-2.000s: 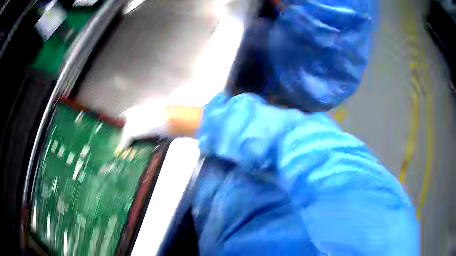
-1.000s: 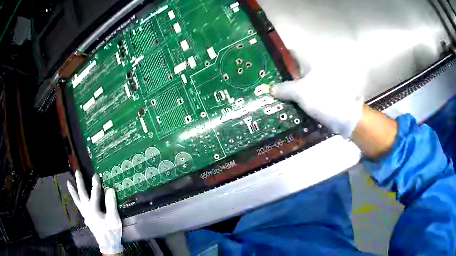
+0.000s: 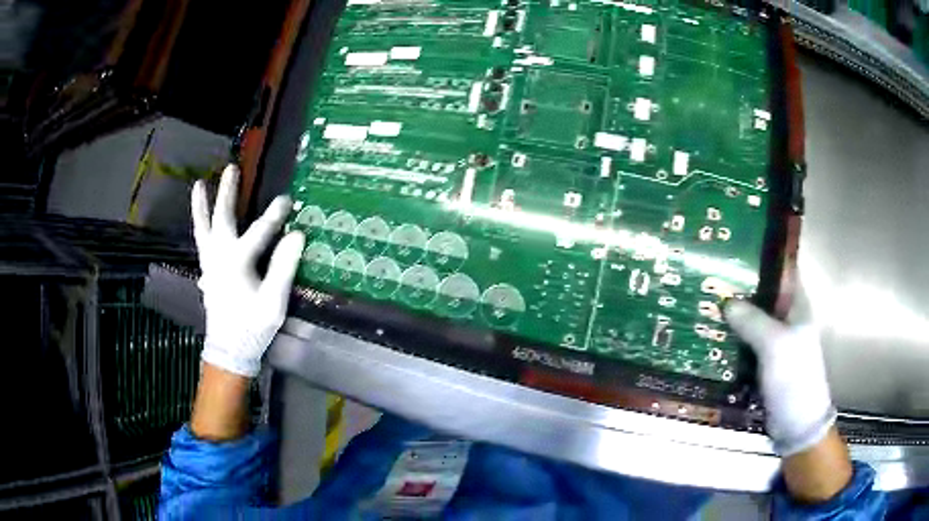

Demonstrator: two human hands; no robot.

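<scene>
A large green printed circuit board (image 3: 550, 193) with white markings and printed circles lies in a black carrier (image 3: 448, 335) with red-brown edge bars, on the conveyor. My white-gloved left hand (image 3: 242, 273) is at the carrier's near left corner, fingers spread, thumb and forefinger at the frame's edge; whether it grips is unclear. My white-gloved right hand (image 3: 784, 366) grips the carrier's near right corner, thumb on top over the board's edge and the other fingers hidden beyond the side bar.
The conveyor's silver near rail (image 3: 479, 405) runs below the carrier. A grey metal conveyor bed (image 3: 866, 204) lies to the right. A rack packed with green board edges (image 3: 153, 377) stands at the lower left. Stacked dark frames with red-brown edges (image 3: 112, 76) are at the upper left.
The view has turned, so board and carrier appear further right and tilted the other way. My left hand has moved up along the carrier's left corner. My right hand stays at the right side.
</scene>
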